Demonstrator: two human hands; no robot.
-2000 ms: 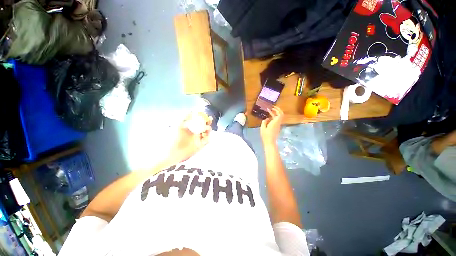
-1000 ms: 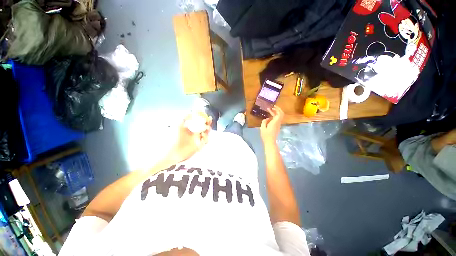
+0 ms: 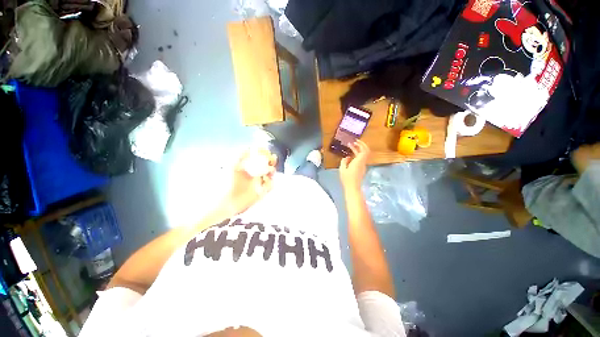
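A smartphone [image 3: 350, 129] with a lit screen lies on the wooden table [image 3: 388, 157] near its left corner. My right hand [image 3: 354, 162] touches the phone's lower end with its fingertips and does not grip it. My left hand [image 3: 255, 178] is raised in front of my shirt, its fingers bent around a pale spot. Glare washes it out, so I cannot tell what it holds. Orange peel [image 3: 414, 141] lies open near the table's front edge. A small yellow-black tool [image 3: 392, 114] lies to the right of the phone.
A white tape roll [image 3: 468, 123] and a cartoon-mouse box [image 3: 497, 59] are on the right. Dark garments [image 3: 375, 33] cover the back. A wooden stool [image 3: 256, 71] stands left of the table. Clear plastic [image 3: 398, 194] lies below. Another person's sleeve [image 3: 566, 201] is at right.
The other person's arm at the right has moved up slightly. The cartoon-mouse box has shifted a little. My hands and the phone stay almost the same.
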